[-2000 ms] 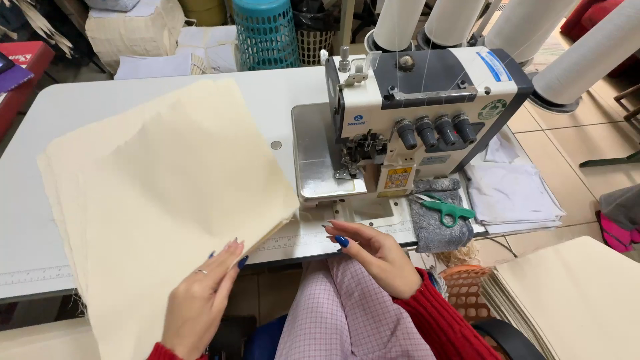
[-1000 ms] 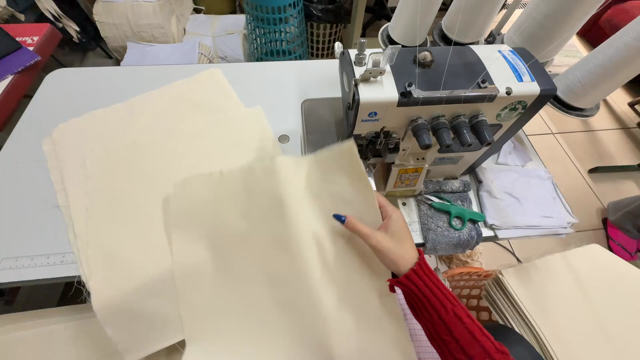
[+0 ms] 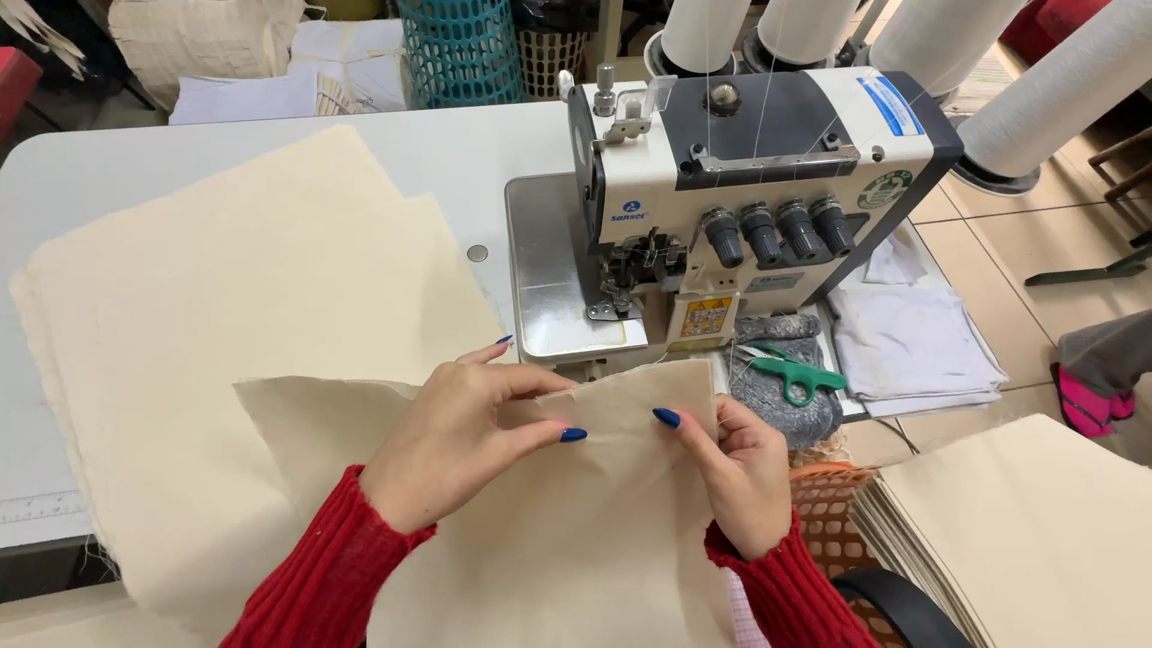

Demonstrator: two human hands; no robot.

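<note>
A cream fabric panel (image 3: pixel 558 522) hangs over my lap, its top edge just in front of the overlock sewing machine (image 3: pixel 747 180). My left hand (image 3: pixel 468 432) pinches that edge between thumb and fingers. At the panel's top right corner, my right hand (image 3: pixel 742 468) grips the cloth, thumb in front and fingers behind. Left of the machine, a stack of cream fabric panels (image 3: pixel 234 270) lies on the white table (image 3: pixel 450 144). The presser foot (image 3: pixel 615 308) and metal plate (image 3: pixel 562 270) are beyond the held edge.
Green-handled thread snips (image 3: pixel 796 373) rest on a grey cloth (image 3: pixel 774 414) beside folded white fabric (image 3: pixel 909 351). More cream panels (image 3: pixel 1035 531) are stacked at right, near an orange basket (image 3: pixel 823 513). Large thread cones (image 3: pixel 1062 99) stand behind the machine. A person's foot (image 3: pixel 1093 400) shows at the right edge.
Two seconds ago my right hand was empty and no panel was over my lap. One panel is now held in front of me, and my left hand, out of sight a second ago, is on its edge.
</note>
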